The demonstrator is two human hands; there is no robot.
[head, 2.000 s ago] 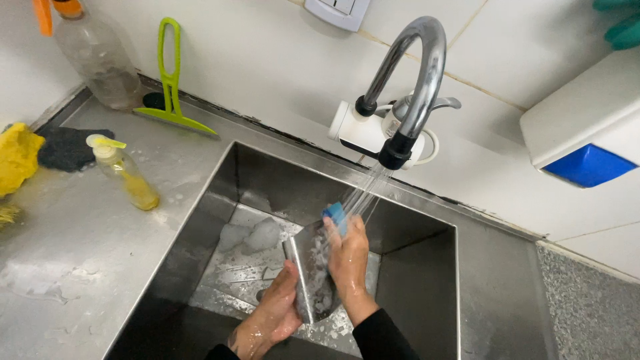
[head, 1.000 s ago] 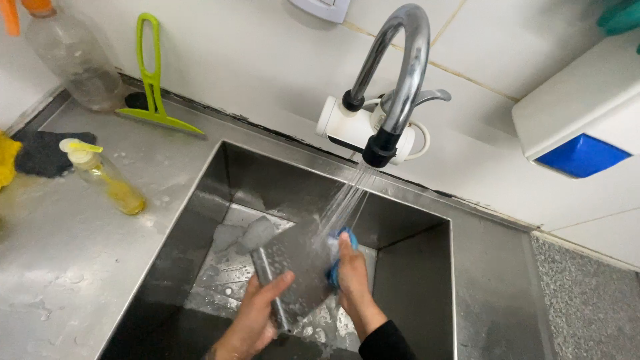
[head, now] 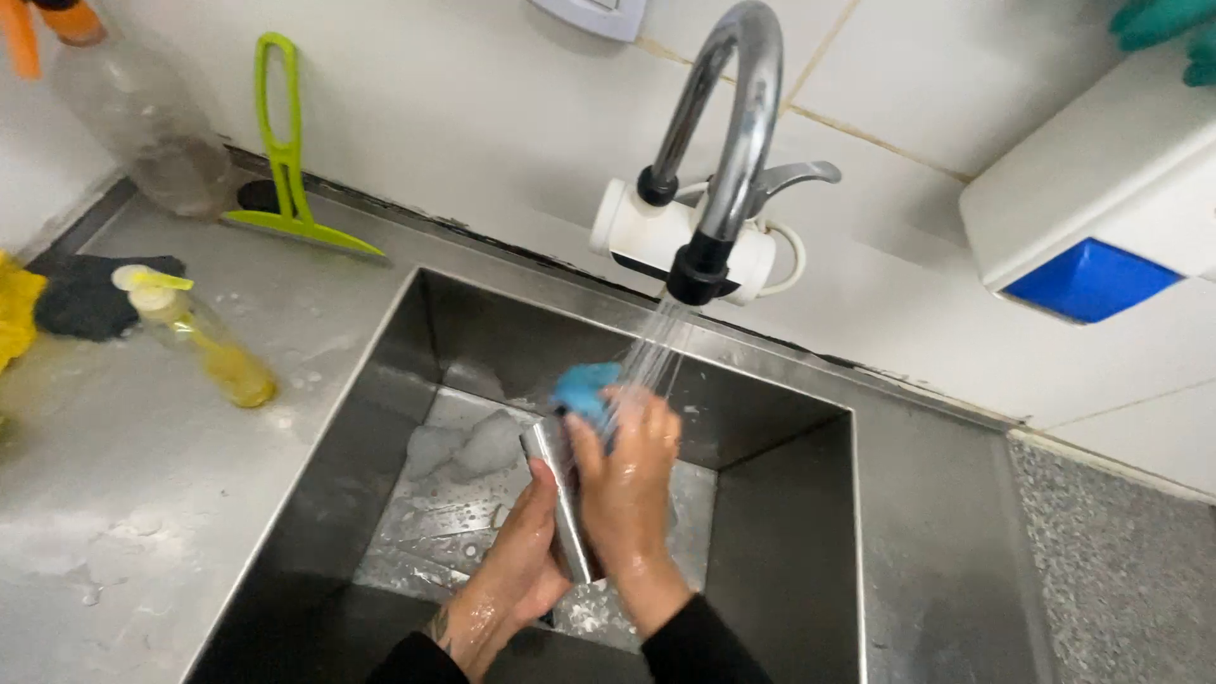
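Observation:
My left hand (head: 522, 551) grips a flat stainless-steel piece (head: 562, 503) with a folded or thick edge, held tilted above the floor of the steel sink (head: 788, 503). Its exact kind cannot be told. In my right hand (head: 632, 475) is a blue sponge or cloth (head: 586, 389), blurred, at the upper end of the metal piece. Water streams from the black nozzle of the chrome faucet (head: 746, 123) onto my right hand. Foam (head: 465, 446) lies on the sink floor left of the metal piece, and further flat metal shows below it.
On the left counter (head: 114, 484) are a pump bottle of yellow liquid (head: 223, 356), a dark cloth (head: 90, 299) and a yellow cloth (head: 14, 304). A green squeegee (head: 285, 171) and a spray bottle (head: 142, 123) stand by the wall. A white dispenser (head: 1092, 180) hangs at right.
The metal piece has turned from showing its broad face to showing mostly its edge. My right hand with the blue sponge or cloth has moved up and left, to the piece's upper end.

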